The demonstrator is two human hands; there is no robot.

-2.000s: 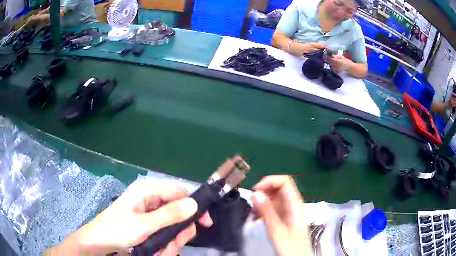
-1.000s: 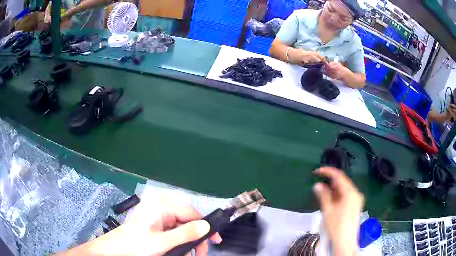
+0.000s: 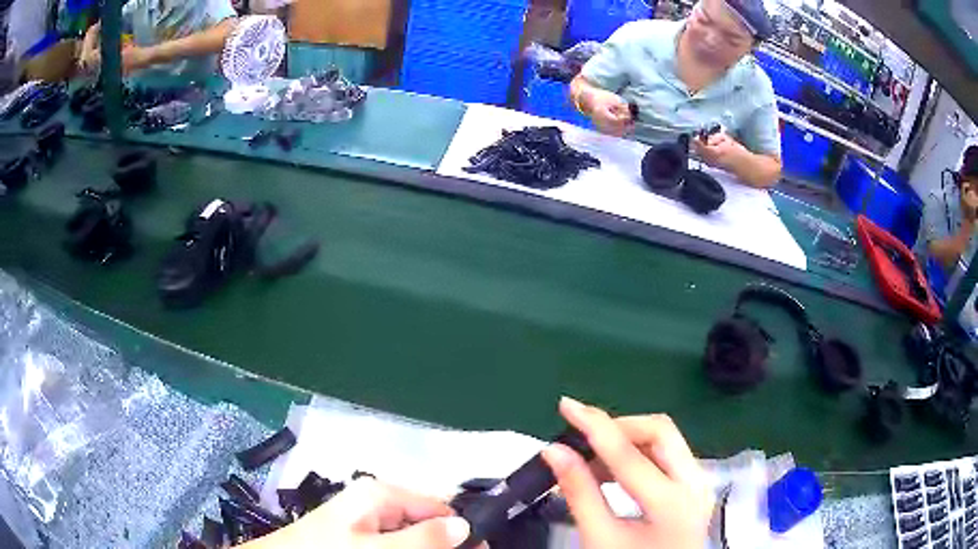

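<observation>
A black headband (image 3: 513, 502) lies between my two hands at the bottom middle. My left hand (image 3: 375, 517) grips its lower left part, with the thumb on top. My right hand (image 3: 633, 483) has its fingers and thumb around the upper right end. A dark part of the headphone shows below the band, partly hidden by my hands. A white work sheet (image 3: 375, 438) is under the hands. Loose black pieces (image 3: 245, 504) lie at the sheet's left.
The green belt (image 3: 429, 322) runs across, carrying headphones (image 3: 738, 352) at right and a black assembly (image 3: 202, 255) at left. A blue cap (image 3: 794, 498) and parts tray (image 3: 935, 506) are at lower right. Bubble wrap (image 3: 129, 440) is at left. A person (image 3: 686, 91) works opposite; a red bin (image 3: 897, 268) is far right.
My right hand went out right toward the blue cap, then came back onto the band's upper end. The silvery end seen before is now covered. More loose black pieces show at left.
</observation>
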